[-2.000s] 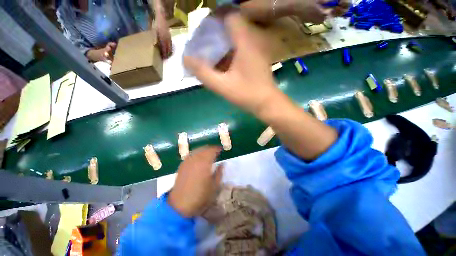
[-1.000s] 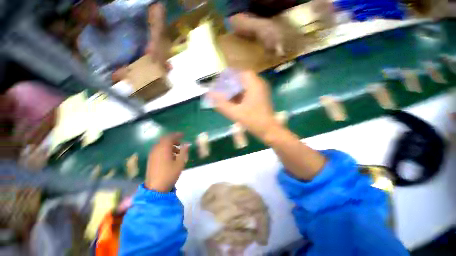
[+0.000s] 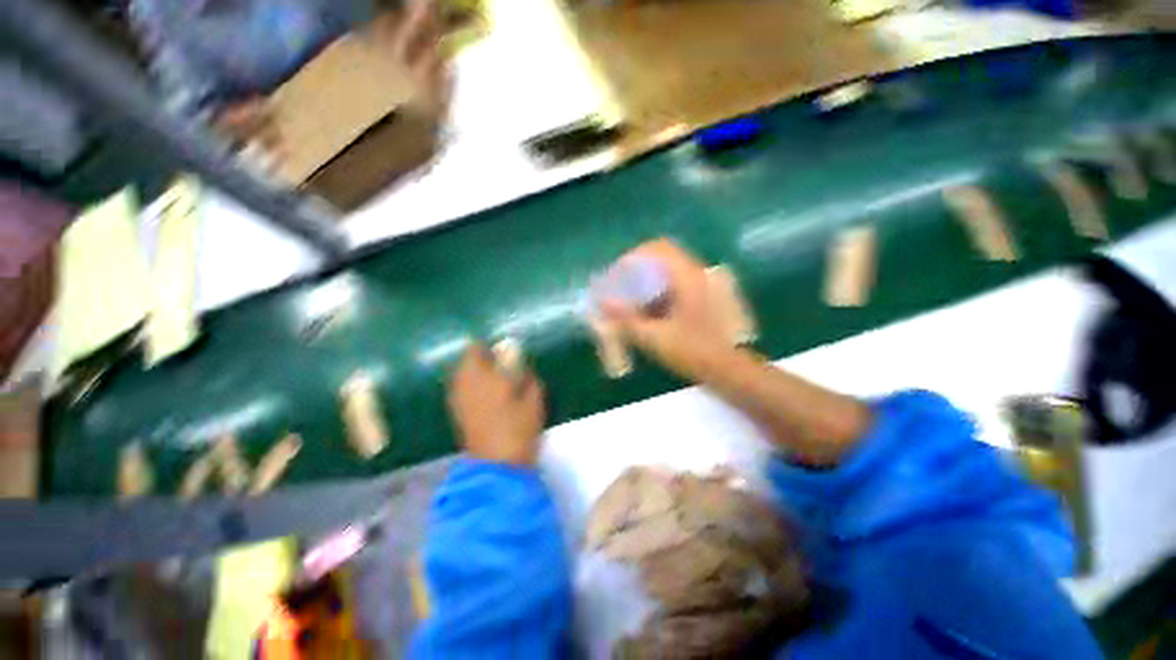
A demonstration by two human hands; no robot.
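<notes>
Flat tan pieces (image 3: 850, 267) lie spaced along the dark green conveyor belt (image 3: 451, 277). My right hand (image 3: 684, 310) is closed around a small translucent whitish bottle or cup (image 3: 641, 281) and holds it over the belt, beside a tan piece (image 3: 613, 346). My left hand (image 3: 498, 402) is at the belt's near edge, its fingers at a small pale piece (image 3: 508, 353); blur hides whether it grips it. A loose pile of tan pieces (image 3: 696, 554) lies in front of me, below both hands.
A grey metal frame (image 3: 168, 516) borders the left. Across the belt are a cardboard box (image 3: 342, 116), pale yellow sheets (image 3: 97, 284) and a person's arm. A blue part (image 3: 730, 133) lies on the belt's far side. A black object (image 3: 1135, 348) lies at right.
My right hand has come down and nearer the belt with the whitish container. My left hand has moved right, to the belt's near edge. The view has shifted.
</notes>
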